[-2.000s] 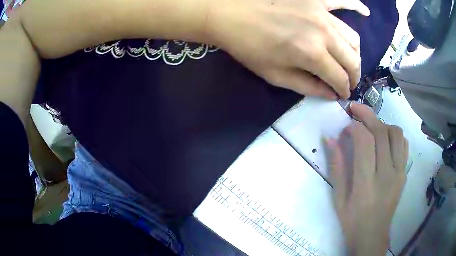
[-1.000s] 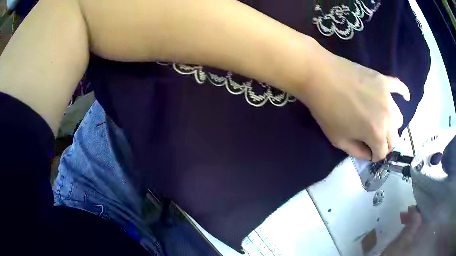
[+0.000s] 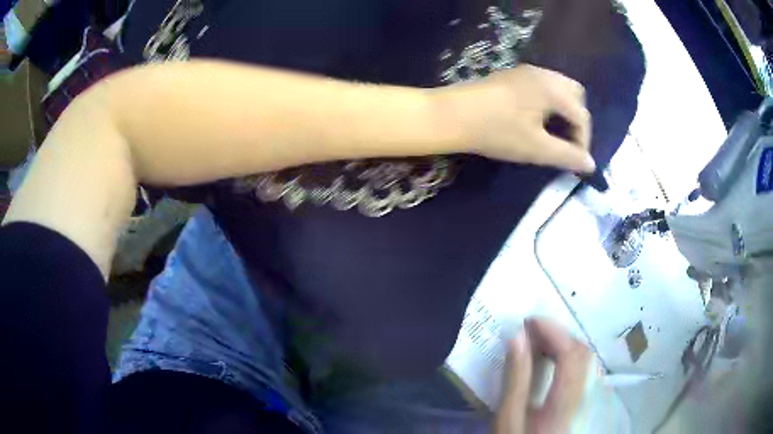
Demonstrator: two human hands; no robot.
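The dark embroidered cloth (image 3: pixel 381 280) lies over the lap and the white machine bed, with blurred pale scalloped embroidery. My left hand (image 3: pixel 530 119) reaches across it and pinches its edge between thumb and finger, left of the needle area (image 3: pixel 629 237). The needle area has no cloth under it. My right hand (image 3: pixel 551 381) is blurred and cut off by the bottom edge, over the bed near the cloth's lower corner. Its index finger and thumb are a little apart. A slim pale pointed thing (image 3: pixel 634 378) shows beside it; whether the hand holds it is unclear.
The grey sewing machine head (image 3: pixel 729 195) stands at the right edge. A brown patch (image 3: pixel 636 342) is on the white bed (image 3: pixel 585 288). Blue jeans (image 3: pixel 199 305) show at lower left, and plaid cloth (image 3: pixel 76 80) at upper left.
My left hand has moved left and up, drawing the cloth's edge away from the needle area. My right hand has moved from the machine head to the bed's front.
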